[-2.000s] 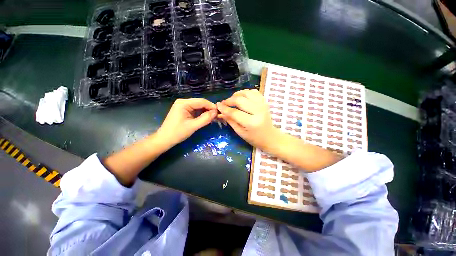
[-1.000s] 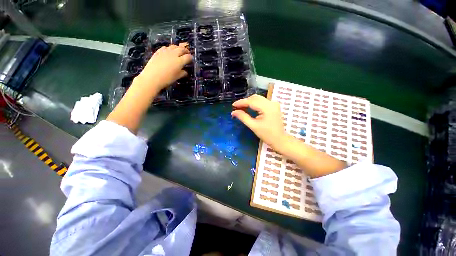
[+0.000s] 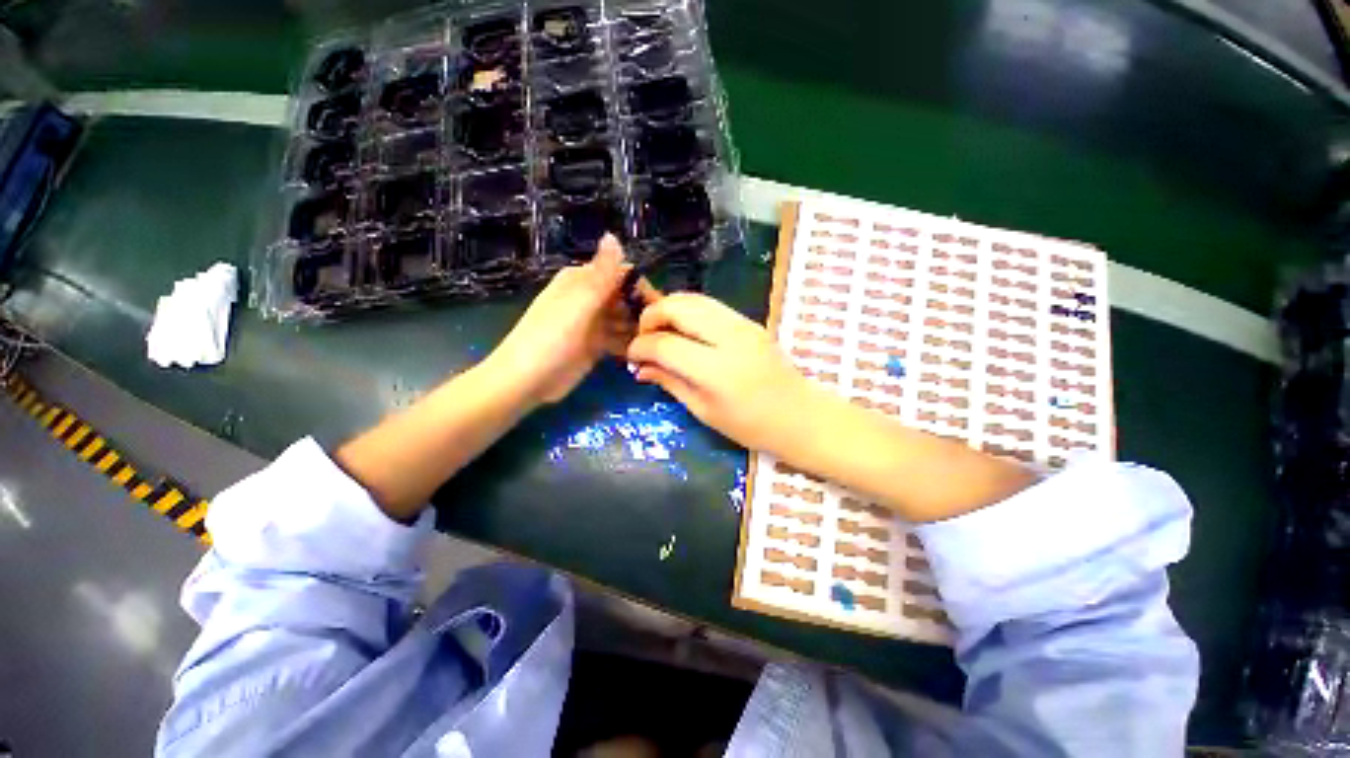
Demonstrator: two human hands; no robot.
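Observation:
My left hand (image 3: 570, 329) and my right hand (image 3: 708, 363) meet at the centre, just in front of the blister tray. Between their fingertips is a small black housing (image 3: 632, 287), mostly hidden by the fingers. My left hand grips it, with the thumb or a finger pointing up. My right fingertips are bent against it; whether they pinch anything is hidden. The clear blister tray (image 3: 444, 197) holds black housings in its pockets, with a pale scrap (image 3: 486, 80) in one. The white adhesive sheet (image 3: 906, 400) with columns of brown pieces lies under my right forearm.
Shiny blue film scraps (image 3: 629, 434) lie on the green bench (image 3: 504, 496) in front of my hands. A few blue bits lie on the sheet. A crumpled white wipe (image 3: 193, 316) is at the left. Stacked dark trays (image 3: 1310, 489) stand at the far right. Yellow-black tape marks the floor.
My left hand has come back from over the tray to the centre, now with a black housing. My right hand has closed in from its open pinch to meet it.

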